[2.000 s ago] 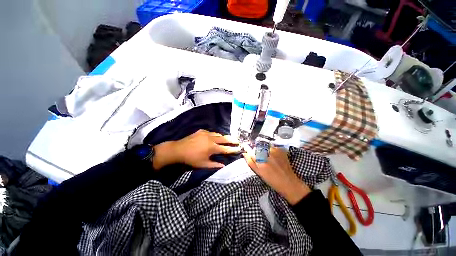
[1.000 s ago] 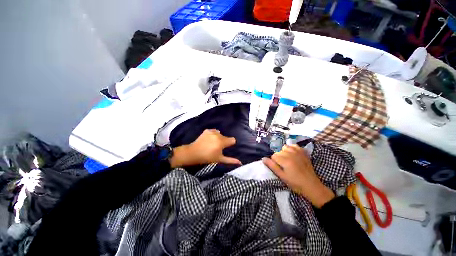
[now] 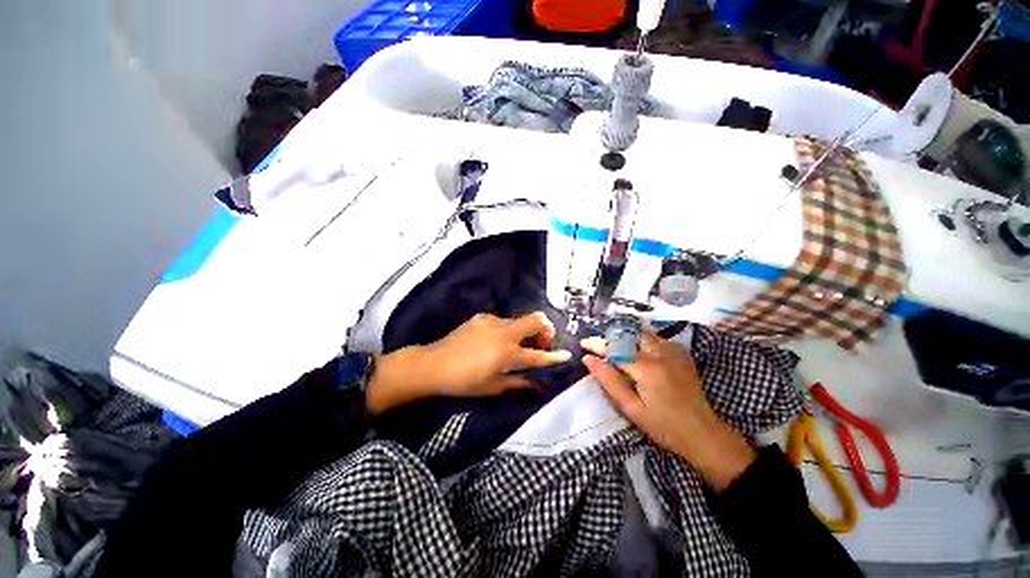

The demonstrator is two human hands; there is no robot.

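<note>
The presser foot (image 3: pixel 578 314) of the white sewing machine (image 3: pixel 700 203) stands over the dark lining (image 3: pixel 469 288). My left hand (image 3: pixel 480 359) lies on the lining just left of the foot, thumb and forefinger nearly together at the cloth. My right hand (image 3: pixel 661 390) is right of the foot, fingers on the edge where the lining meets a white layer (image 3: pixel 570 416). Its fingertips are partly behind a small round machine part. Checked black-and-white fabric (image 3: pixel 384 497) heaps below both hands. White inner layer (image 3: pixel 361 231) spreads left of the lining.
Scissors with yellow and red handles (image 3: pixel 864 452) lie right of my right forearm. A brown plaid scrap (image 3: pixel 847 254) hangs over the machine head. A grey-blue bundle (image 3: pixel 537 96) lies in the tray behind. Dark fabric (image 3: pixel 85 452) heaps at left; a blue crate (image 3: pixel 395 28) stands behind.
Both hands have moved closer to the presser foot since one second ago, and the left thumb and forefinger have come together. The view has shifted slightly.
</note>
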